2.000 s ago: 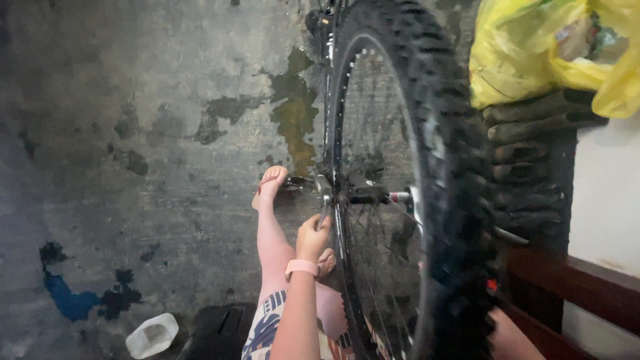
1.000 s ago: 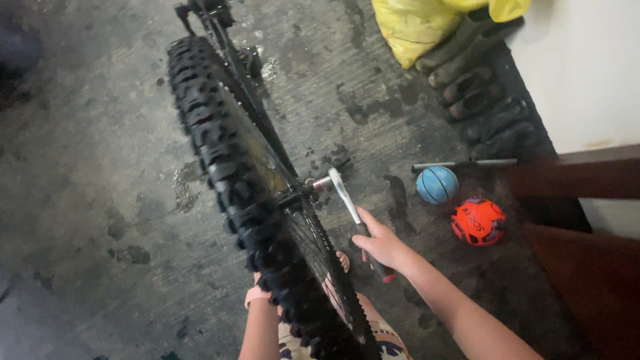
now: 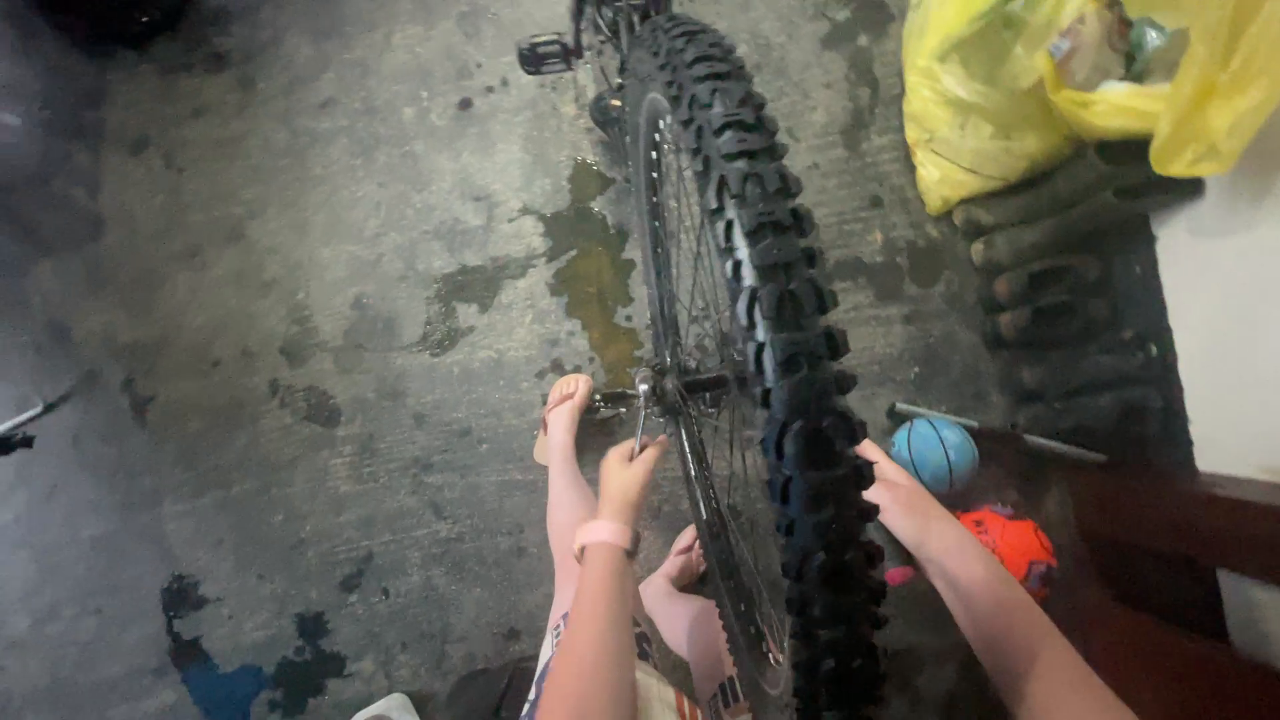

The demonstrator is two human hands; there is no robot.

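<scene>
A bicycle wheel with a knobby black tire [image 3: 790, 330] stands upright in the middle of the head view. My left hand [image 3: 628, 480], with a pink band at the wrist, grips a metal wrench [image 3: 641, 420] whose head sits at the axle end [image 3: 645, 380] on the wheel's left side. My right hand [image 3: 885, 480] is at the tire's right side; its fingers are hidden behind the tire, so its hold cannot be made out. A small pink-red tip [image 3: 900, 576] shows below that hand.
Yellow plastic bags [image 3: 985, 110] and dark boots [image 3: 1050, 220] lie at the upper right. A blue ball [image 3: 934, 454] and an orange ball [image 3: 1010, 545] rest beside dark red wood [image 3: 1130, 520]. A pedal [image 3: 546, 54] juts out at the top. Wet patches [image 3: 595, 290] mark the concrete floor.
The view has swung markedly. One second ago my right hand held a ratchet at the axle; now its fingers are behind the tire. My left hand, mostly hidden then, now shows on the wrench.
</scene>
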